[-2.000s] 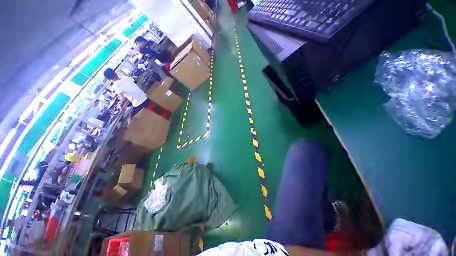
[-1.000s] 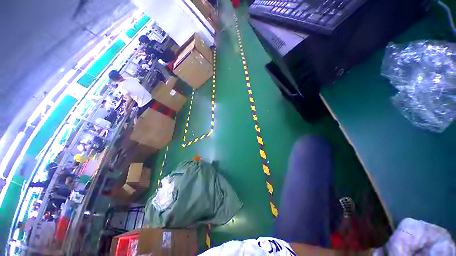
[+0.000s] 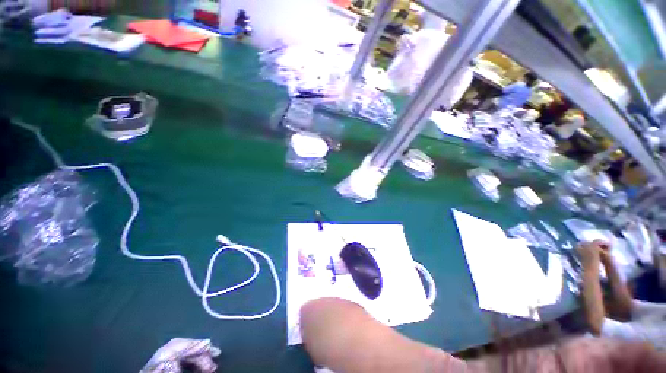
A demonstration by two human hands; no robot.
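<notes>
A black mouse (image 3: 361,270) lies on a white sheet with small colour pictures (image 3: 387,244). A thin white cable (image 3: 135,218) snakes over the green bench from the left and ends in a loop; its small plug (image 3: 223,239) lies free left of the sheet. My left hand (image 3: 181,357), in a white glove, is at the bottom left, cut off by the edge; its fingers and any hold cannot be made out. My right hand (image 3: 334,326), bare and blurred, reaches in from the lower right over the sheet's lower edge, below the mouse. Its fingers are not visible.
Crumpled clear plastic (image 3: 51,229) lies left. A bagged unit (image 3: 124,115) is at upper left, others along the bench. A metal post (image 3: 431,84) rises mid-bench. White papers (image 3: 504,273) lie right, near another person's hands (image 3: 597,251). A red-orange sheet (image 3: 169,34) lies far left.
The view has swung from the aisle and computer to the bench with cable, mouse and papers. The gloved left hand now shows at the lower left instead of lower right. My bare right hand has appeared.
</notes>
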